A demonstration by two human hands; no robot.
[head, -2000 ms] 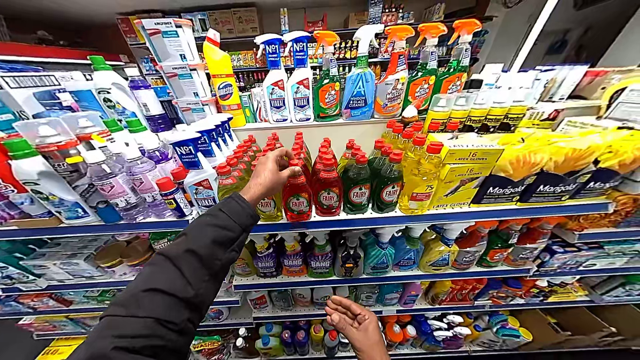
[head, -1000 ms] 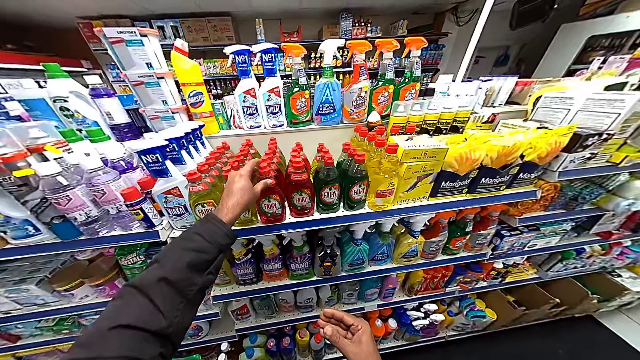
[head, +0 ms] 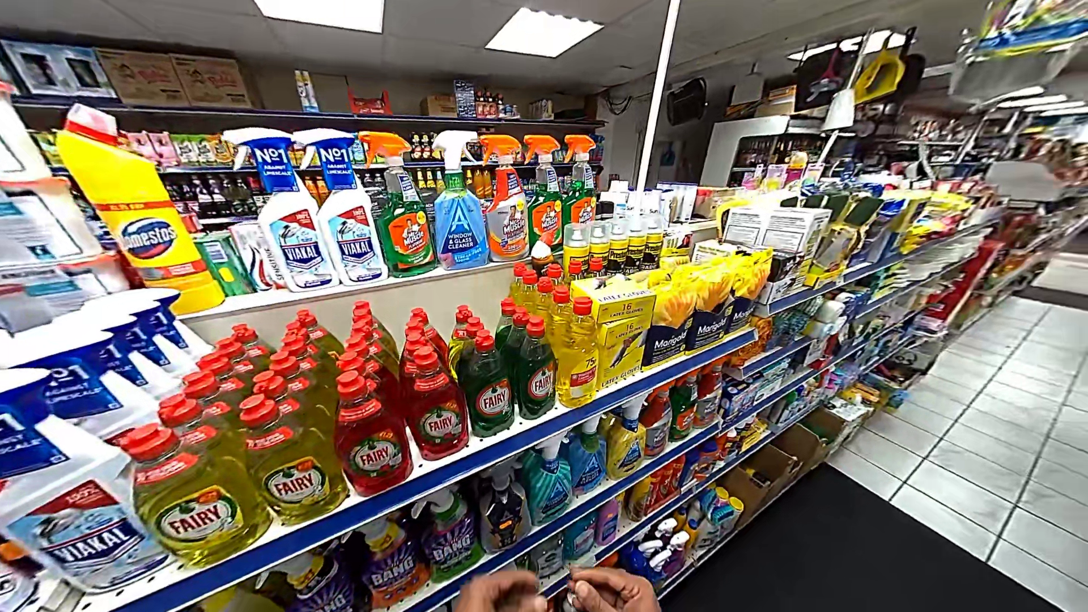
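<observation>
At the bottom edge of the head view, my left hand (head: 501,592) and my right hand (head: 610,590) are close together, low in front of the lower shelves. The fingers of both are curled and partly cut off by the frame; whether anything small is between them is not clear. Above them, rows of Fairy dish soap bottles with red caps stand on the shelf: yellow (head: 200,510), red (head: 372,442) and green (head: 486,391). Viakal spray bottles (head: 293,234) and a tilted yellow Domestos bottle (head: 153,229) stand on the ledge behind.
Packs of Marigold gloves (head: 671,327) and a latex gloves box (head: 625,340) stand right of the bottles. Lower shelves hold spray cleaners (head: 548,480). A black mat (head: 790,552) and a tiled floor (head: 977,442) lie to the right.
My left hand has left the red caps of the dish soap bottles and come down beside my right hand. The view has turned to the right.
</observation>
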